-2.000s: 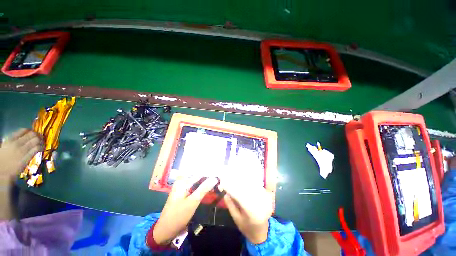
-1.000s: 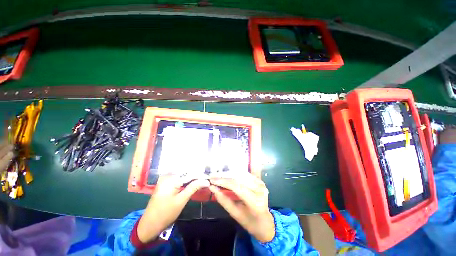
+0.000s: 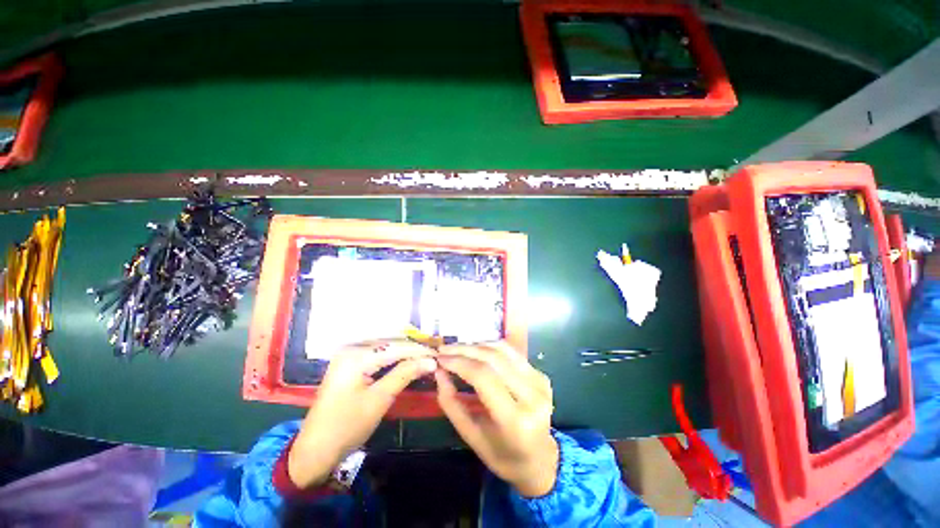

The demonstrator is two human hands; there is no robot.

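Observation:
An open tablet (image 3: 469, 299) lies in an orange-red foam frame (image 3: 266, 320) in front of me. Its white battery area is overexposed. My left hand (image 3: 361, 397) and my right hand (image 3: 500, 407) meet over the frame's near edge, fingertips almost touching. They pinch a small part between them; a bit of yellow (image 3: 421, 335) shows just above the fingertips. The part is mostly hidden by the fingers, and I cannot tell its exact shape.
Black flex parts (image 3: 186, 278) and orange flex cables (image 3: 31, 299) lie left. A white scrap (image 3: 631, 284), tweezers (image 3: 615, 356) and red-handled pliers (image 3: 696, 454) lie right. Stacked foam frames (image 3: 727, 340) stand far right. Another framed tablet (image 3: 631, 57) is on the belt. A person's blue sleeve shows at right.
The view has shifted, so the frame sits further left in the picture. My hands stay together at its near edge, and a yellow bit now shows at the fingertips. The worker's hand at left is gone.

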